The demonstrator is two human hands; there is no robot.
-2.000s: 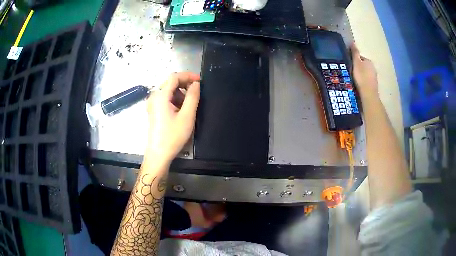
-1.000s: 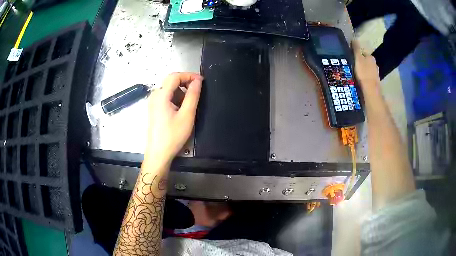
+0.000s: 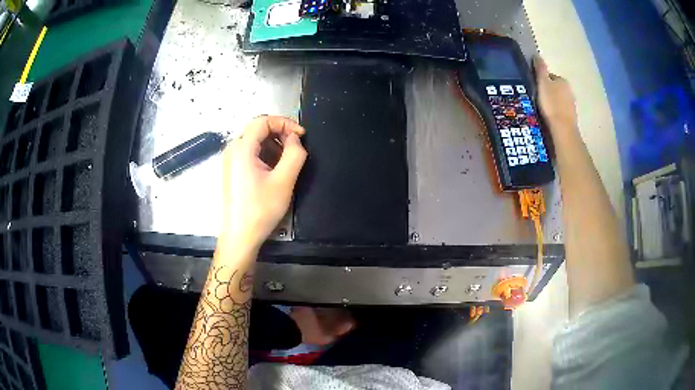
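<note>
The black fixture plate (image 3: 381,38) is at the top, with a green hinged plate (image 3: 283,32) on its left. A small watch unit (image 3: 362,9) with pale and gold insides and a lit display (image 3: 316,7) lie there, cut off by the frame edge. My left hand (image 3: 263,171) rests over the metal bed, thumb and index fingertip together, nothing visible between them. The teach pendant (image 3: 512,114) lies on the bed's right side. My right hand (image 3: 556,95) is at its upper right edge; its fingers are partly hidden, so a grip cannot be told.
A dark tube (image 3: 187,155) with a pale end lies left of my left hand. A black foam tray (image 3: 65,190) stands at the left. The front panel (image 3: 343,286) has buttons and a red-orange stop knob (image 3: 510,292). An orange cable (image 3: 539,244) hangs from the pendant.
The white round part over the fixture is no longer in view, and the watch's insides show. Dark clothing at the upper right, seen one second ago, is gone. Both hands stay nearly in place.
</note>
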